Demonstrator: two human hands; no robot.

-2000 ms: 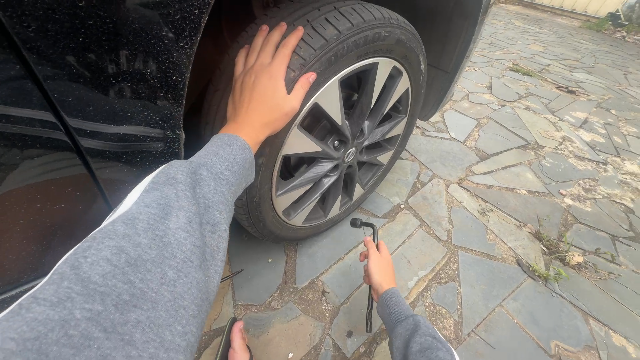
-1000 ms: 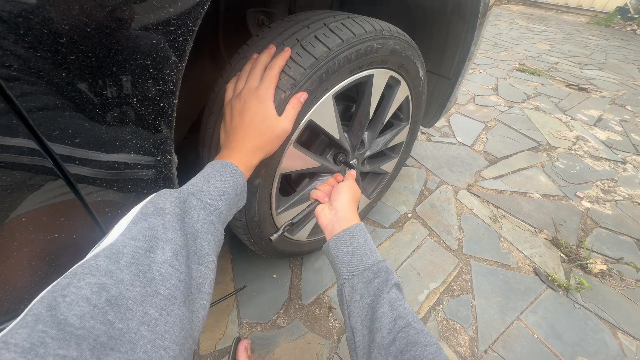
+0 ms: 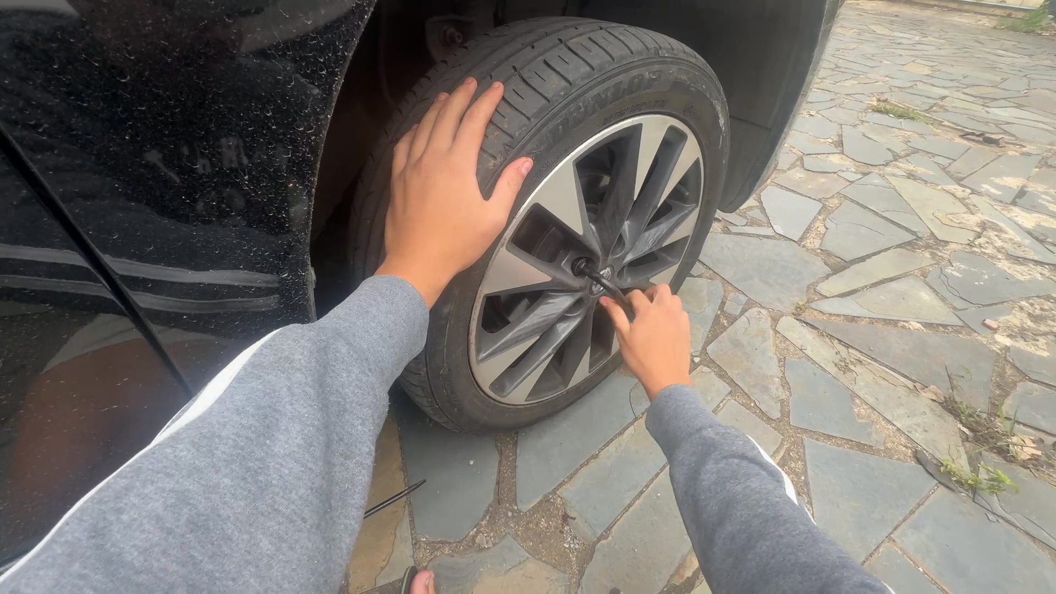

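My left hand (image 3: 450,177) lies with its fingers spread on the tread and upper sidewall of the tire (image 3: 569,74), holding nothing. The alloy wheel (image 3: 536,351) sits on a black car. My right hand (image 3: 652,330) grips the black lug wrench (image 3: 606,285) to the right of the hub. The wrench's socket end is at a lug nut recess just left of the center cap; whether it is fully seated on a nut cannot be told. My fingers hide part of the wrench.
The car's dark, speckled body panel (image 3: 165,165) stands at the left, with the wheel arch above the tire. Irregular stone paving (image 3: 858,396) spreads below and to the right. A thin black rod (image 3: 394,499) lies near my foot (image 3: 422,582). Weeds (image 3: 978,478) grow at the right.
My right hand has raised the lug wrench from above the paving to the wheel, and its socket end is now by the hub. My left hand has stayed on the tire.
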